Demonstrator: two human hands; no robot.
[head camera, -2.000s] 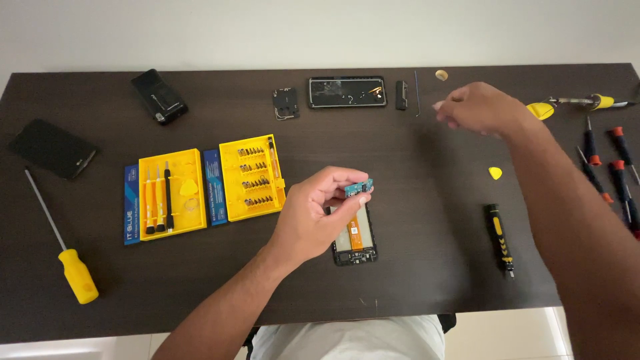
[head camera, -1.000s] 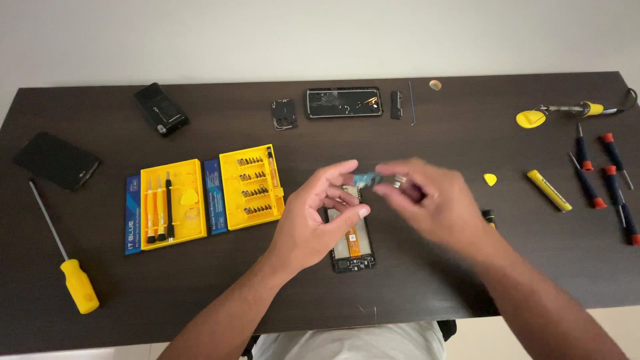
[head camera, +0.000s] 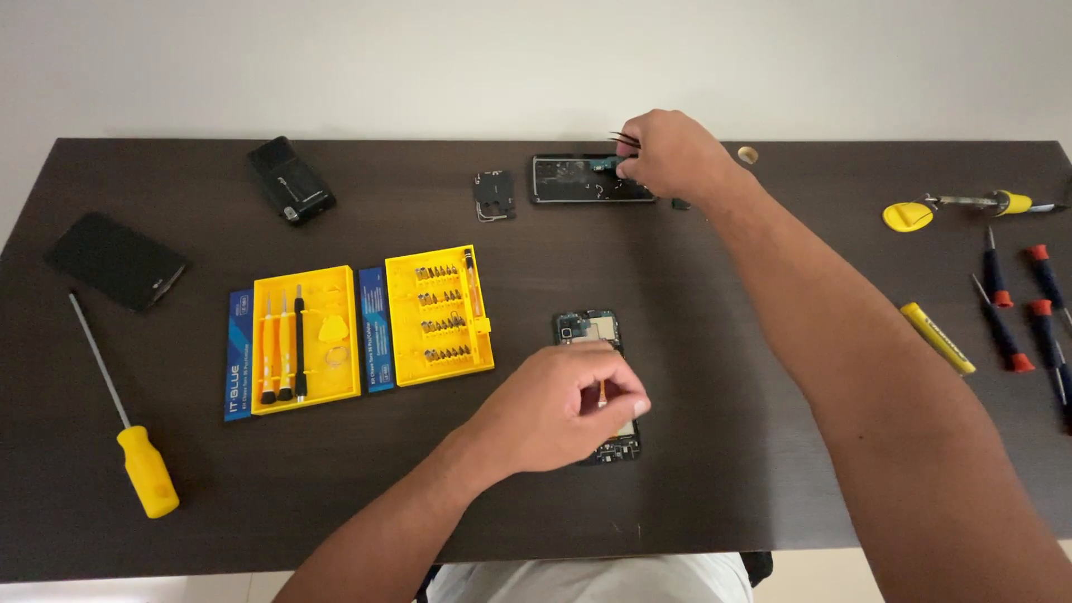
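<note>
My right hand holds dark tweezers over the right end of a black phone back cover by the table's far edge. A small blue-green circuit board is at its fingertips, above or on the cover; whether they still grip it is unclear. My left hand is curled over an opened phone, thumb and forefinger close together, hiding its middle. The phone's upper board with a camera shows beyond the knuckles. Whether the left fingers pinch anything cannot be seen.
Left are a yellow bit case, a yellow tool tray, a yellow-handled screwdriver and two dark devices. A black phone part lies beside the cover. Right are a soldering iron, a yellow tube and several small screwdrivers.
My right hand has moved from beside my left hand to the back cover. The blue-green board, between both hands a second ago, is now at the cover. My left hand has lowered over the opened phone.
</note>
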